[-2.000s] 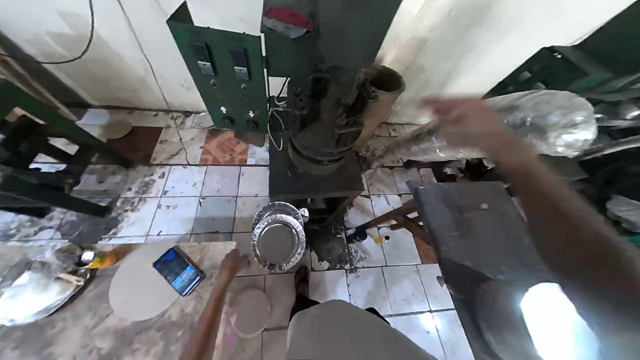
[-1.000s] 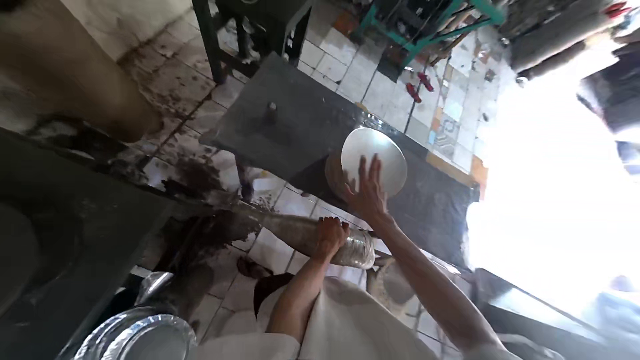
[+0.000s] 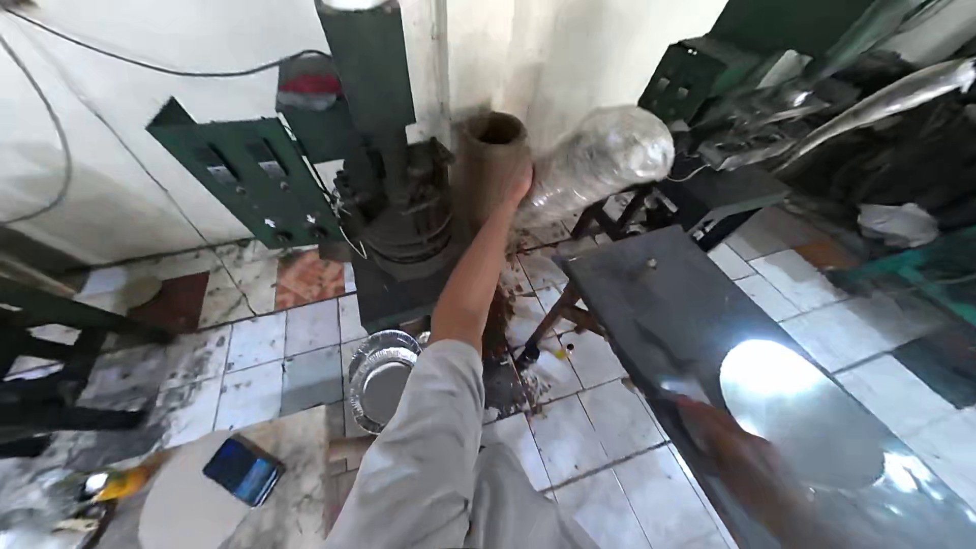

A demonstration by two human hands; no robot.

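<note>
My left hand (image 3: 507, 179) reaches forward to a brown cylindrical tube (image 3: 476, 171) that stands open-topped beside the dark machine (image 3: 408, 229); its fingers are partly hidden. A plastic-wrapped roll (image 3: 610, 160) leans just right of that hand. My right hand (image 3: 709, 427), blurred, is over the dark bench, at the left edge of a pale stack of round discs (image 3: 801, 412); whether it touches or holds anything is not clear. Round foil trays (image 3: 385, 381) are at the machine's base, left of my left forearm.
A green control box (image 3: 252, 179) with wires hangs by the wall. The long dark bench (image 3: 648, 282) runs along the right. On the low table (image 3: 301, 457) at lower left, a phone (image 3: 244, 469) rests on a pale round disc (image 3: 183, 496). Tiled floor (image 3: 564, 450) lies between them.
The view has swung widely from the bench back to the machine. My left hand, on a wrapped roll a second ago, is now at the brown tube. My right hand has moved off the top of the round stack.
</note>
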